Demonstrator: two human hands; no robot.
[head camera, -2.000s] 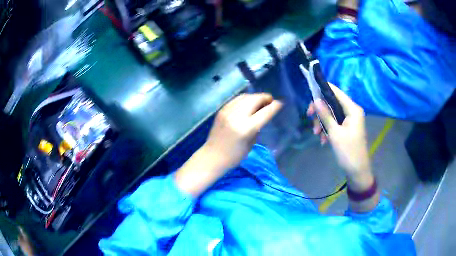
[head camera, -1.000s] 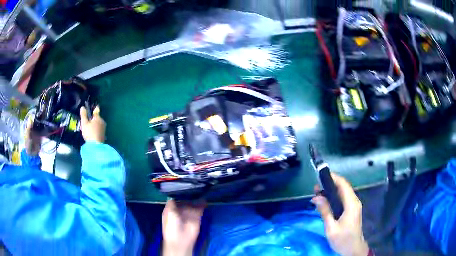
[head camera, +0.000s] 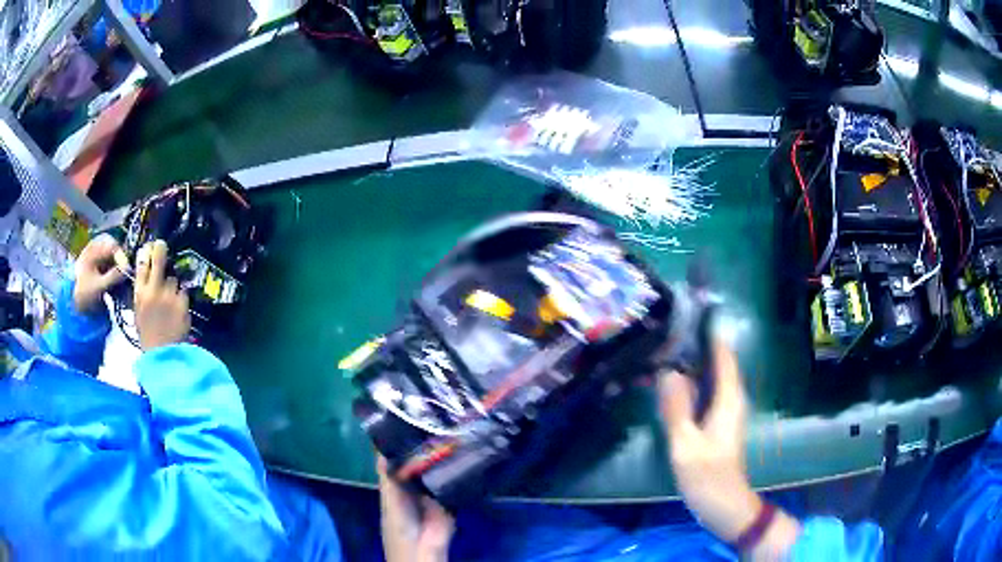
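Observation:
An open black device unit (head camera: 516, 340) lies tilted in front of me on the green mat, blurred by motion. It shows a white-grey flat cable, orange patches and wires along its near side. My left hand (head camera: 412, 521) is at its near left corner, fingers partly hidden under the housing, so its grip is unclear. My right hand (head camera: 709, 439) is at the right of the unit, shut on the dark-handled cutters (head camera: 701, 318), which are blurred and point away from me near the unit's right end.
A clear bag of white cable ties (head camera: 593, 132) lies behind the unit, strands fanning out. Two more units (head camera: 874, 231) stand at the right. A neighbouring worker's hands (head camera: 159, 302) are on a unit at the left. More units stand at the back.
The unit has turned, its right end swinging away from me. My right hand with the cutters has moved up close to that end. My left hand stays at the near left side.

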